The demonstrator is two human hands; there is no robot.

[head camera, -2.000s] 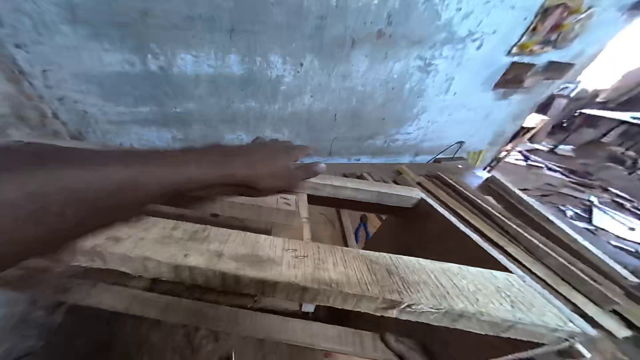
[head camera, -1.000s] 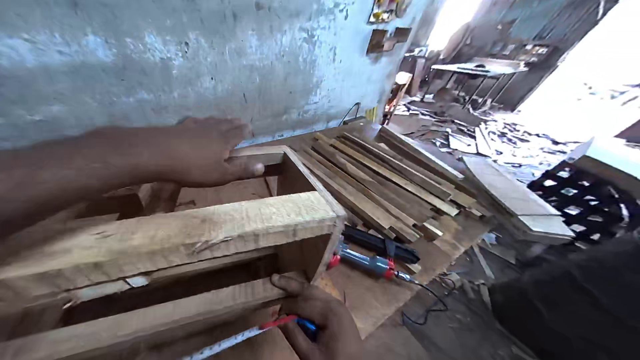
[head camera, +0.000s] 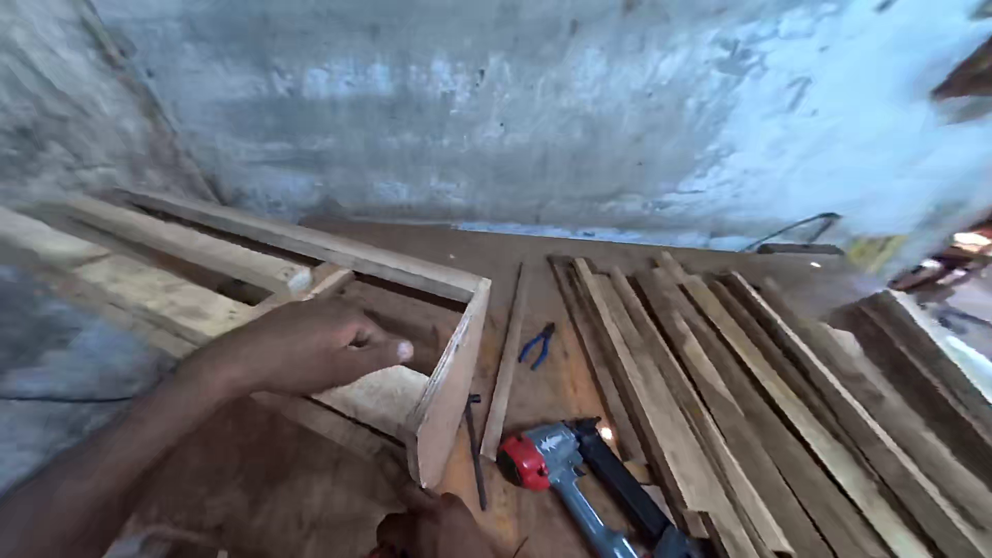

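Observation:
A wooden frame of rough boards lies on the workbench at left and centre, with a flat board across its near end. My left hand is over the frame's rails beside a short crosspiece, fingers curled down and thumb pointing right; whether it grips a rail is hidden. My right hand is low at the bottom edge, by the frame's near corner, partly cut off; what it holds is unclear. Right of the frame lie a pneumatic nailer with a red cap, blue-handled pliers, a thin dark metal tool and a narrow wood strip.
Many long wooden strips lie side by side across the right of the bench. A worn, painted wall rises behind it. A thin bent black object sits against the wall at the back right.
The view has swung considerably. A second ago my right hand held a tape measure with its blade out beside the frame; no blade shows now. My left hand has shifted along the frame.

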